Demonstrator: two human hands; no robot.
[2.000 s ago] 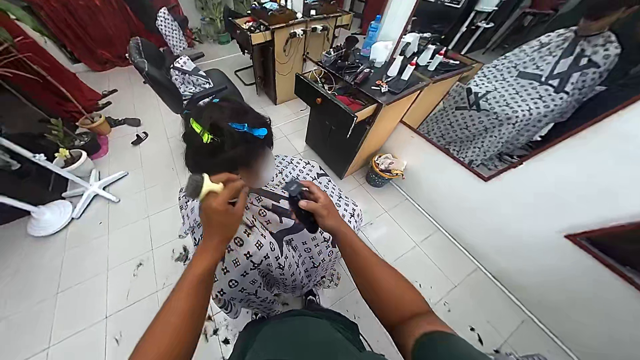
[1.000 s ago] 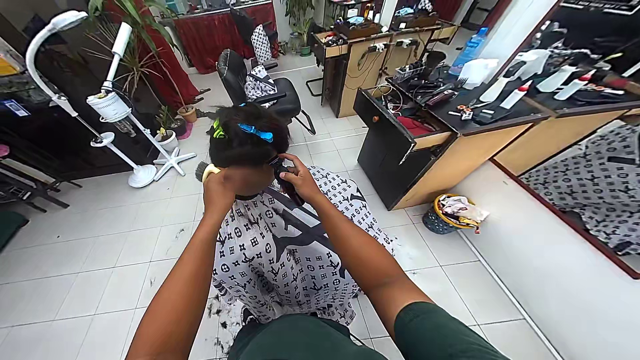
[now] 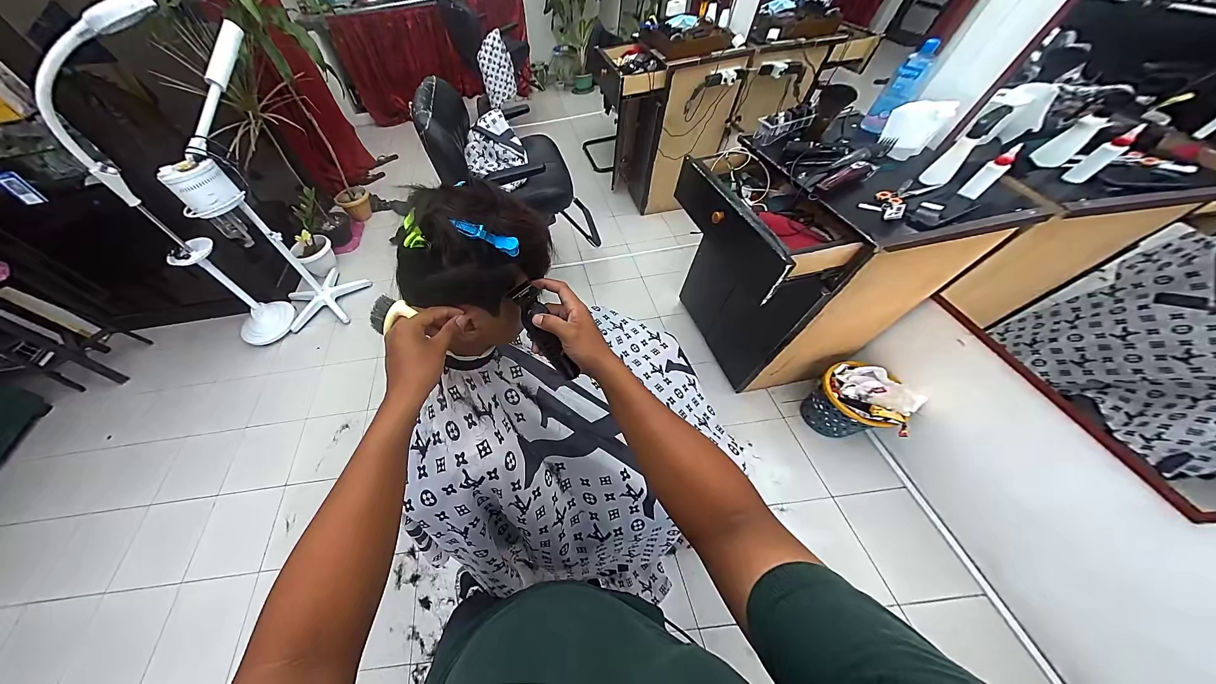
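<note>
A person sits before me in a white patterned barber cape (image 3: 560, 465) with a dark band at the neck. In the dark hair (image 3: 456, 214) are a blue hair clip (image 3: 484, 237) and a yellow-green hair clip (image 3: 413, 231). My left hand (image 3: 421, 347) is at the person's ear, holding a neck brush (image 3: 390, 312) with a cream handle and grey bristles. My right hand (image 3: 573, 328) is closed around a black hair clipper (image 3: 551, 344), its head near the side of the face. The blade's exact contact is hidden.
A black-topped counter (image 3: 988, 204) with spray bottles, scissors and clippers stands at right, its drawer (image 3: 817, 237) pulled out. Below it is a waste basket (image 3: 836, 408). A black chair (image 3: 541, 161) stands behind the person, a white wheeled lamp stand (image 3: 266, 318) at left. Cut hair lies on the floor.
The clipper in my right hand, held in front of the person two seconds ago, has come up to the side of the head. My left hand with the brush has moved to the ear. The view has shifted.
</note>
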